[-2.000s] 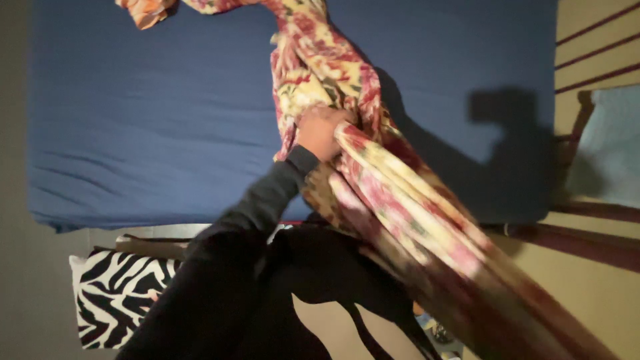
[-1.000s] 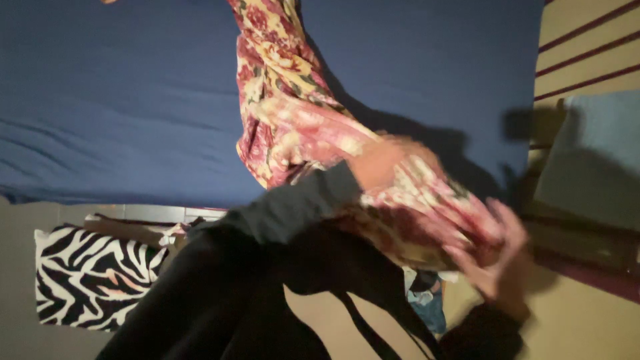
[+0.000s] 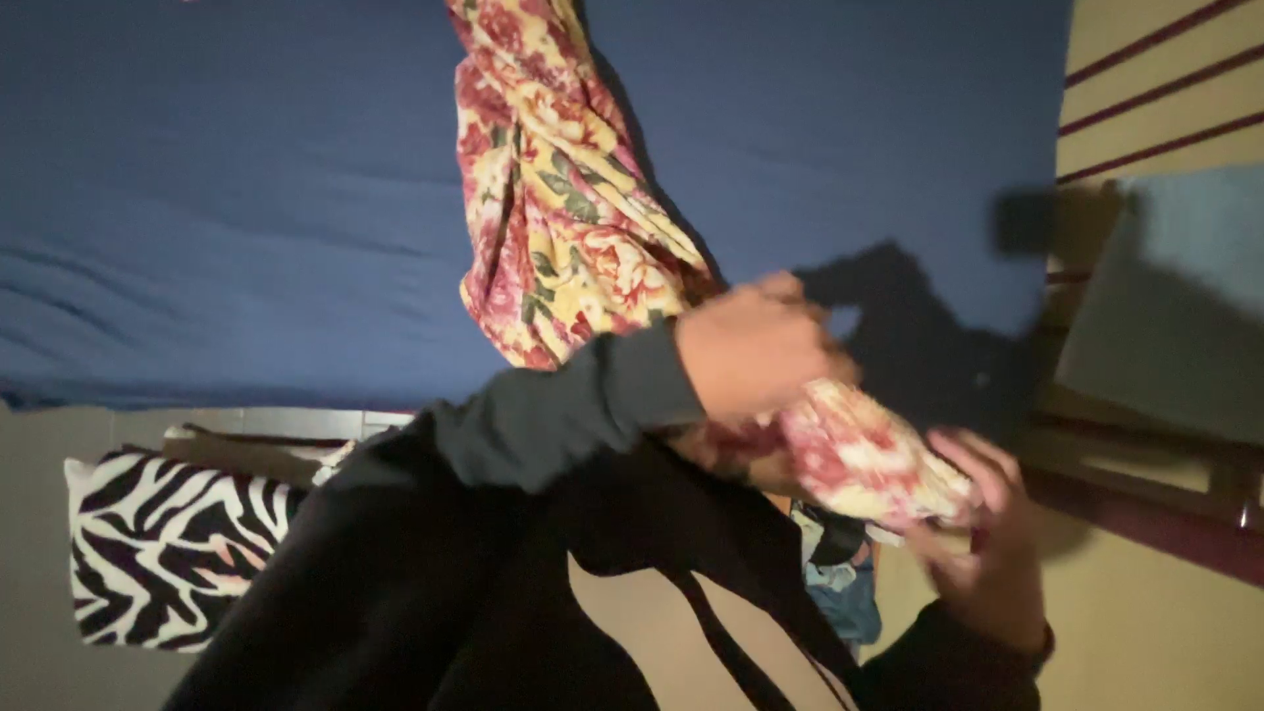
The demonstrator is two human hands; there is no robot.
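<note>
A floral cloth point(image 3: 583, 217) in yellow, red and pink lies gathered lengthwise across the blue bed sheet. It runs from the top edge of the view down to my hands. My left hand point(image 3: 765, 346) is closed around it near the front edge of the bed, its fingertips blurred. Lower and to the right, my right hand point(image 3: 987, 523) has its fingers and thumb around the bunched end of the same cloth. Part of the cloth between the hands is hidden behind my left hand and sleeve.
The blue-sheeted mattress point(image 3: 247, 217) fills the upper view. A zebra-patterned cushion point(image 3: 178, 553) is at lower left. Dark red bars point(image 3: 1155, 99) and a grey-blue cloth or panel point(image 3: 1175, 306) stand at the right. Bunched clothes point(image 3: 839, 583) show beside my torso.
My right hand, out of view two seconds ago, has come in at the lower right and onto the cloth. My left hand has moved right along the cloth.
</note>
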